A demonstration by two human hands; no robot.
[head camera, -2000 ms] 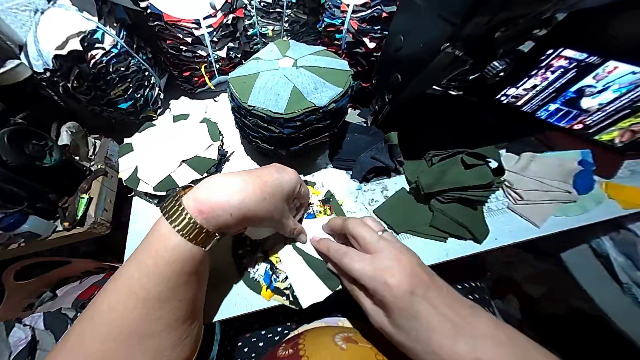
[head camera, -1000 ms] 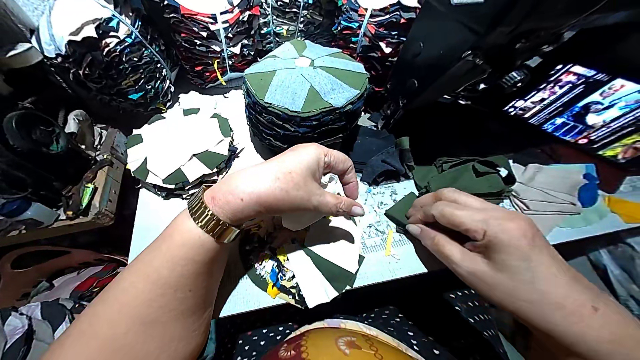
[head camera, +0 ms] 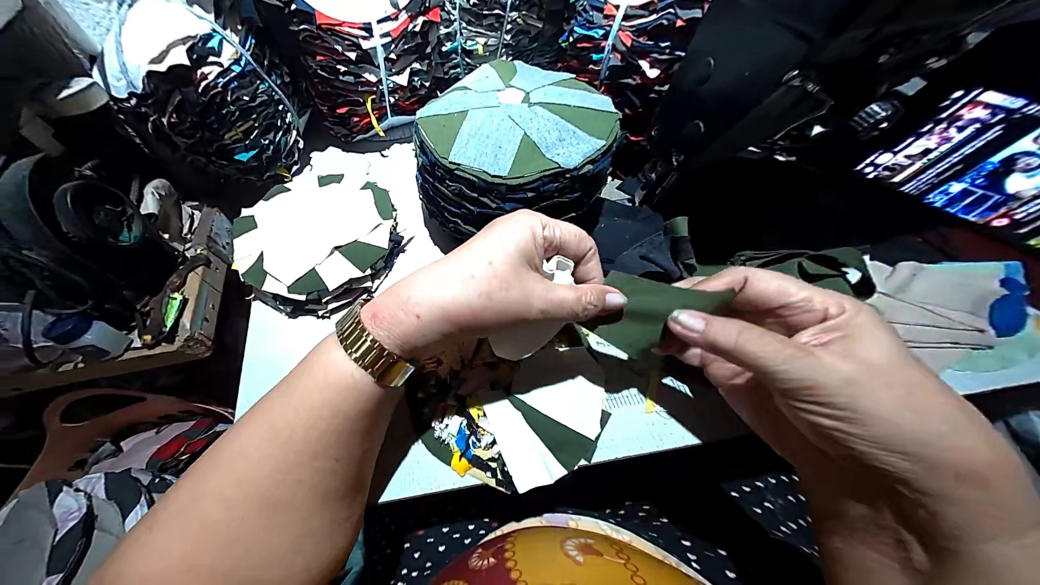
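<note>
My left hand (head camera: 504,276), with a gold watch on its wrist, pinches one edge of a dark green fabric piece (head camera: 650,313). The fingers and thumb of my right hand (head camera: 756,333) grip the other side of that piece. A small white item shows inside the curl of my left fingers; what it is cannot be told. Below my hands lies a round arrangement of white and green fabric wedges (head camera: 544,422), with colourful scraps exposed at its left. My left hand hides its upper part.
A similar white-and-green round (head camera: 317,236) lies at left. Behind stands a round stack topped with green and pale blue wedges (head camera: 520,122). Folded green fabric (head camera: 812,268) and beige pieces (head camera: 934,309) lie at right, below a lit screen (head camera: 967,162). Tied scrap bundles line the back; a wooden crate (head camera: 207,284) stands left.
My right hand went from the round to the green fabric at right, then came back toward my left hand with a green piece. Both hands now hold it above the round.
</note>
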